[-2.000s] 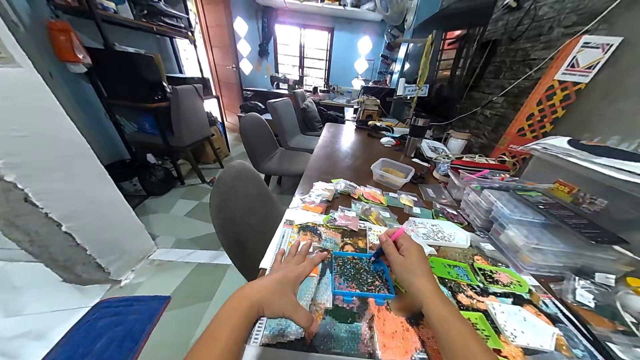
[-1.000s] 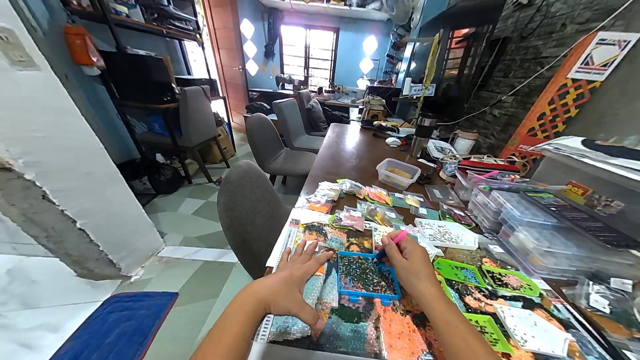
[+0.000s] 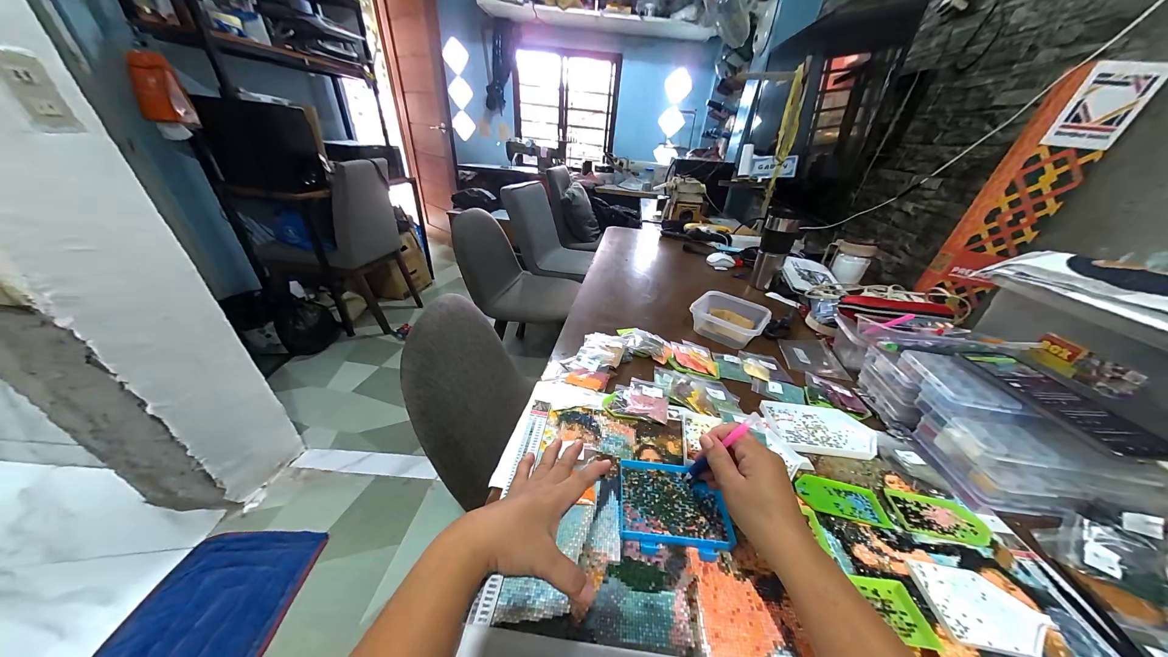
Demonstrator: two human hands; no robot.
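Observation:
My right hand [image 3: 750, 479] pinches a pink and dark blue diamond painting pen [image 3: 719, 450], its lower end at the upper right part of a blue tray [image 3: 677, 540] of mixed dark beads. The tray rests on a partly beaded diamond painting canvas [image 3: 630, 598]. With fingers spread, my left hand [image 3: 538, 525] lies on the canvas to the left of the tray and holds nothing. Green trays [image 3: 844, 500] and a white tray [image 3: 981, 607] with scattered beads stand to the right. Beyond the blue tray is another white tray [image 3: 818, 429].
Small bags of beads [image 3: 639, 399] lie across the table [image 3: 630, 274] past the canvas. A clear plastic tub [image 3: 730, 318] stands behind them, a steel tumbler [image 3: 776, 251] farther back. Stacked clear cases [image 3: 995, 429] line the right side; a grey chair [image 3: 461, 392] is at the left edge.

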